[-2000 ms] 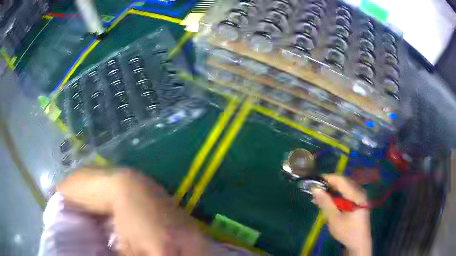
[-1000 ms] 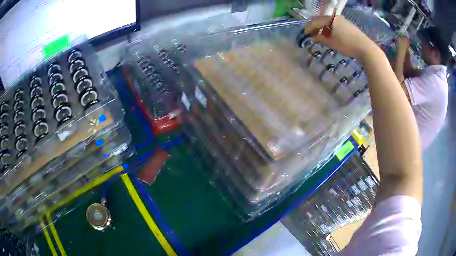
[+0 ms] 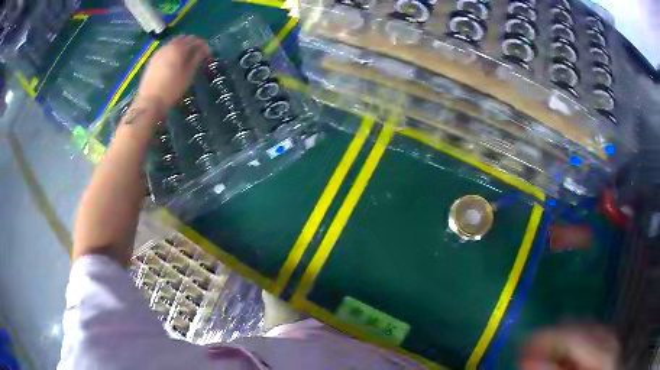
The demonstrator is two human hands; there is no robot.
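My left hand (image 3: 172,71) reaches over the upper part of the clear blister tray (image 3: 239,160) at the left, its fingertips down near the pockets. Whether it holds a part is hidden. Several round black-rimmed parts (image 3: 268,89) sit in the tray's right row. My right hand (image 3: 572,348) is a blur at the bottom right edge, partly cut off; I cannot tell what it holds. A round gold-and-silver disc (image 3: 471,217) lies on the green mat, apart from both hands.
A large stack of full trays (image 3: 434,65) stands at the back centre and right. A dull red block (image 3: 571,236) lies at the right. A tray of pale parts (image 3: 177,282) shows below the bench edge. Yellow and blue tape marks the mat.
The view has swung back left from the right-hand tray stack. My right hand has left that stack and is low at the right. My left hand is now over the left tray.
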